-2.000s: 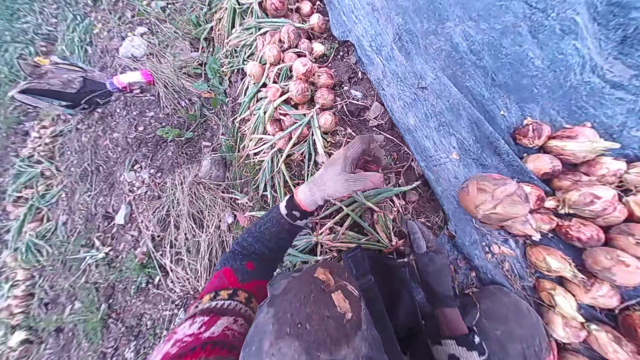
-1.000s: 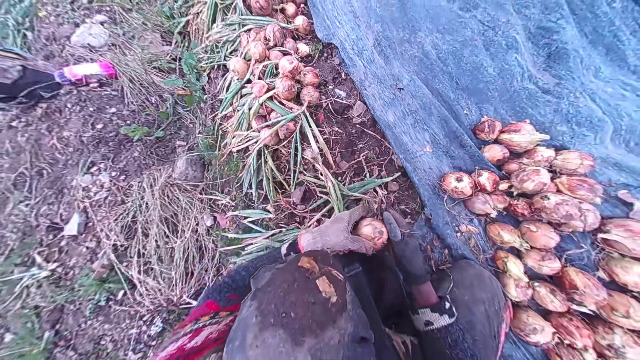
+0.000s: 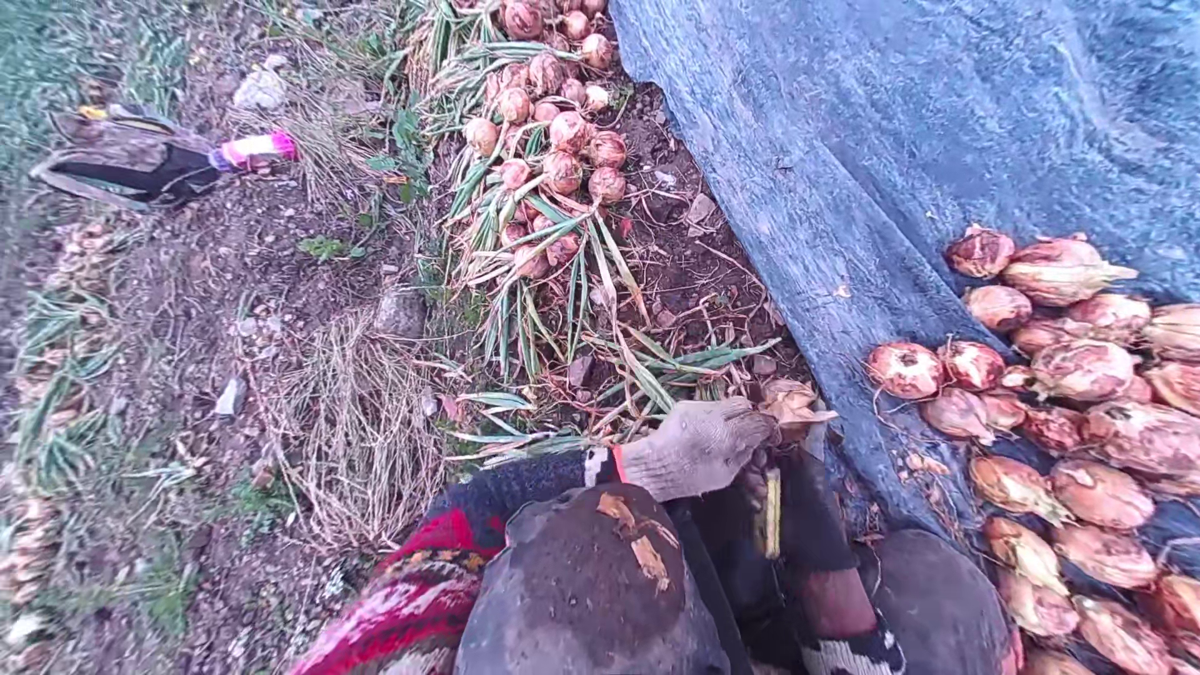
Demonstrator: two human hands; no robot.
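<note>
In a pale knit glove, my left hand (image 3: 703, 448) is closed around an onion (image 3: 793, 403) with loose, papery skin, low in the middle of the head view. My right hand (image 3: 804, 483), in a dark glove, is close against the underside of the onion; its fingers are mostly hidden in shadow. A narrow yellowish strip (image 3: 772, 514) hangs between the hands, and whether it is a stem or part of a tool cannot be told. Beyond the hands, cut green onion leaves (image 3: 647, 375) lie on the soil.
Onions with leaves (image 3: 567, 141) lie in a row ahead. Several trimmed onions (image 3: 1083, 370) rest on a blue-grey fabric sheet (image 3: 844, 187) at the right. Dry grass (image 3: 356, 422), stones and a dark bag-like item (image 3: 141, 169) with a pink end are at the left. My knees frame the hands.
My left hand first reached over the leaves, then held a round onion near my right hand. Now both hands are together at an onion. More onions lie on the sheet's near-left part than two seconds ago.
</note>
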